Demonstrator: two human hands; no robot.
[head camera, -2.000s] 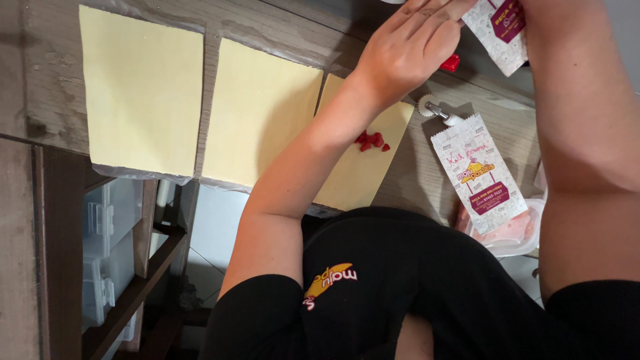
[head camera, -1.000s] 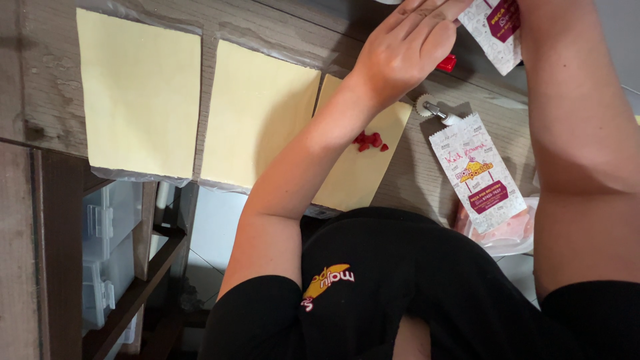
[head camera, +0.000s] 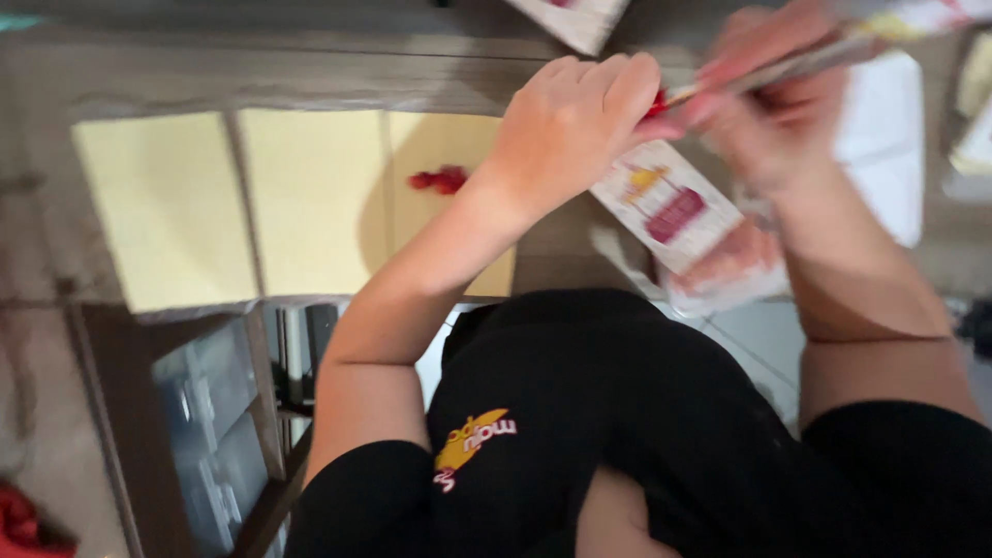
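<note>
My left hand is closed around a small red piece, which shows at its fingertips. Close to it on the right, my right hand grips a long thin object, too blurred to name. Below the hands lies a printed paper packet, partly over a clear tub of pink contents. Red pieces lie on the right one of three pale yellow sheets, partly behind my left forearm. The middle sheet and the left sheet lie beside it.
Another printed packet lies at the top edge. A white board or tray is beyond my right forearm, with pale items at the far right. Clear plastic boxes stand on shelving below the wooden worktop. Something red is at the lower left.
The view has shifted and turned. My right hand, formerly mostly out of view by the upper packet, is now beside my left hand with the long object, away from that packet.
</note>
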